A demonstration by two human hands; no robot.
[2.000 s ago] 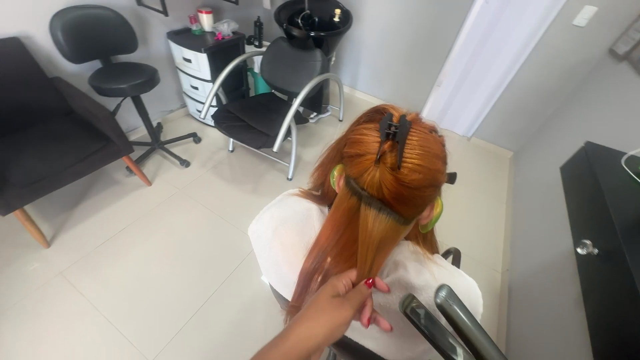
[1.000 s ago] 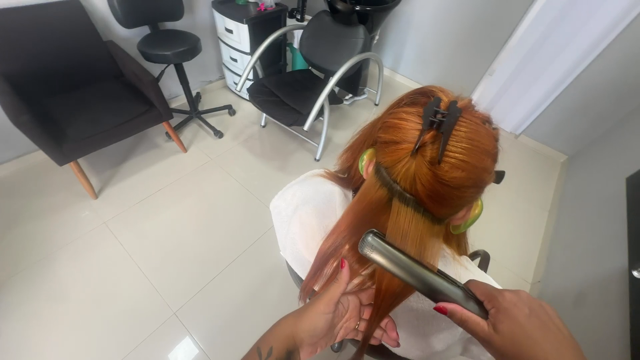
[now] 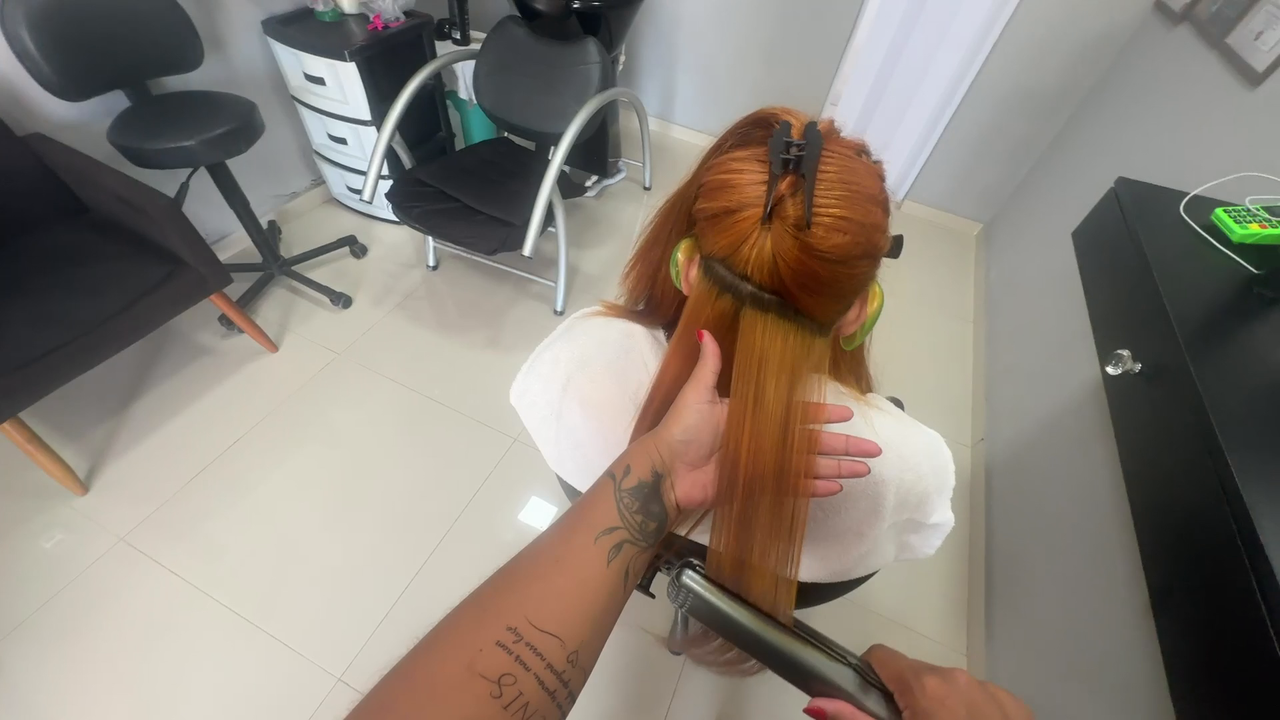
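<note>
A seated person with long copper-red hair (image 3: 775,430) has a white towel (image 3: 590,390) over the shoulders. A black claw clip (image 3: 792,165) holds up the top hair, and green covers (image 3: 862,315) sit on the ears. My left hand (image 3: 740,440) is spread palm up behind a straight, flat section of hair, which lies across the palm; its fingers are apart. My right hand (image 3: 930,690) grips a grey hair straightener (image 3: 780,640), whose plates are around that section low down, near the ends. Part of my right hand is cut off by the frame's edge.
A black salon chair (image 3: 490,190) with metal arms stands ahead, beside a drawer unit (image 3: 335,110). To the left are a wheeled stool (image 3: 185,130) and a dark armchair (image 3: 90,280). A black cabinet (image 3: 1150,420) with a glass knob stands at the right.
My right hand and the straightener have moved down toward the hair ends. My left hand has moved up and opened out behind the section. Two seconds ago its fingers pinched the hair.
</note>
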